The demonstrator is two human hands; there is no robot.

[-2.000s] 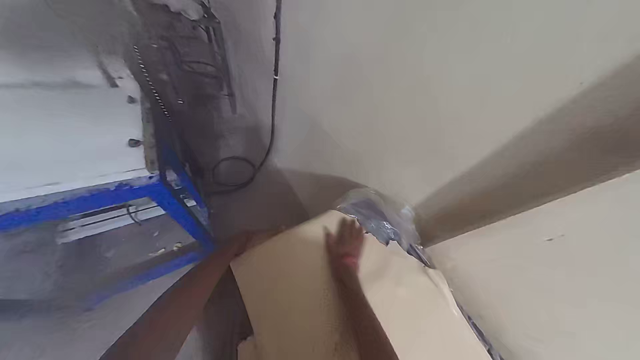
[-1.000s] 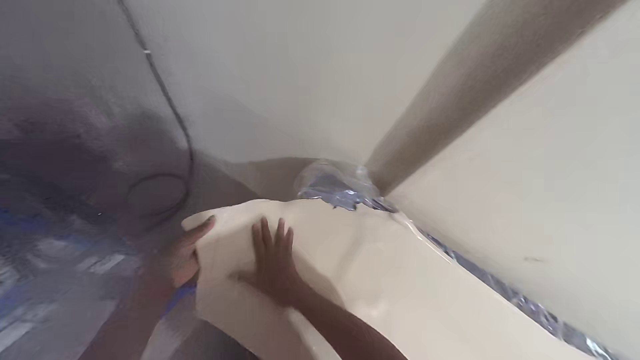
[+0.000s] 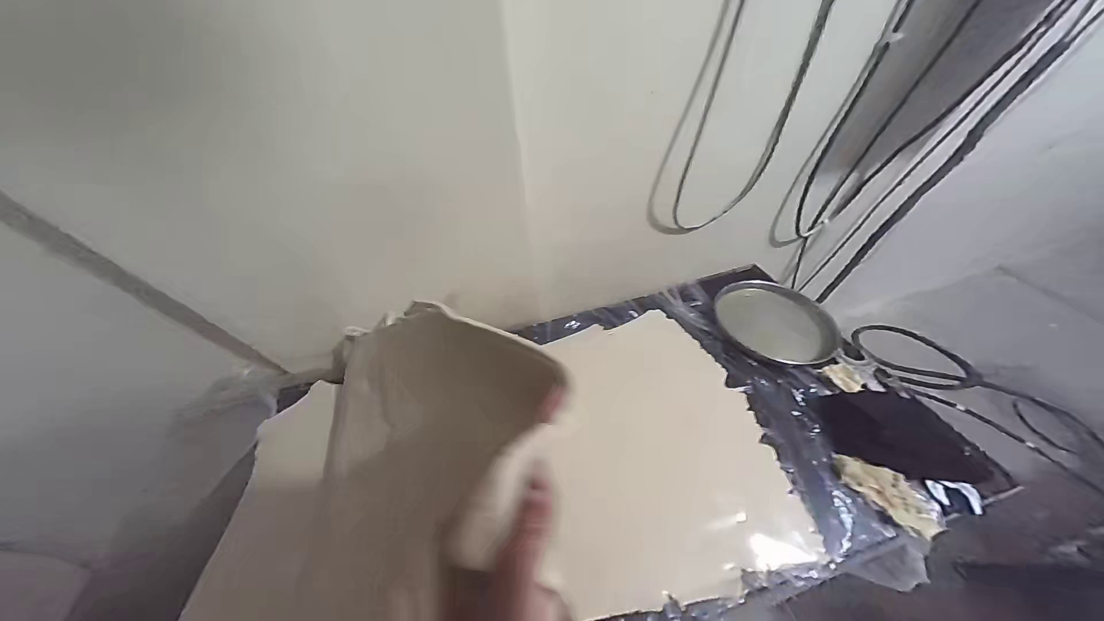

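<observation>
A pale beige flexible sheet (image 3: 405,414) lies partly folded over at the lower left and centre, its top edge raised and blurred. My right hand (image 3: 517,543), at the bottom centre, is shut on the raised right edge of this sheet; motion blur hides most of its fingers. Beneath and to the right lies another pale sheet (image 3: 664,448) with ragged edges, on dark surfacing covered in clear plastic (image 3: 802,440). My left hand does not show in the current head view.
A round metal tray (image 3: 776,323) rests at the plastic's far right corner. Yellowish ragged pieces (image 3: 893,493) lie near the right edge. Black cables (image 3: 936,155) hang along the wall, with a cable loop (image 3: 912,354) beside the tray. Pale walls (image 3: 517,172) rise behind the sheets.
The view has swung strongly to the stack's other side. Both hands were on the pale sheet a second ago; now one shows, with the sheet's edge lifted and folded over.
</observation>
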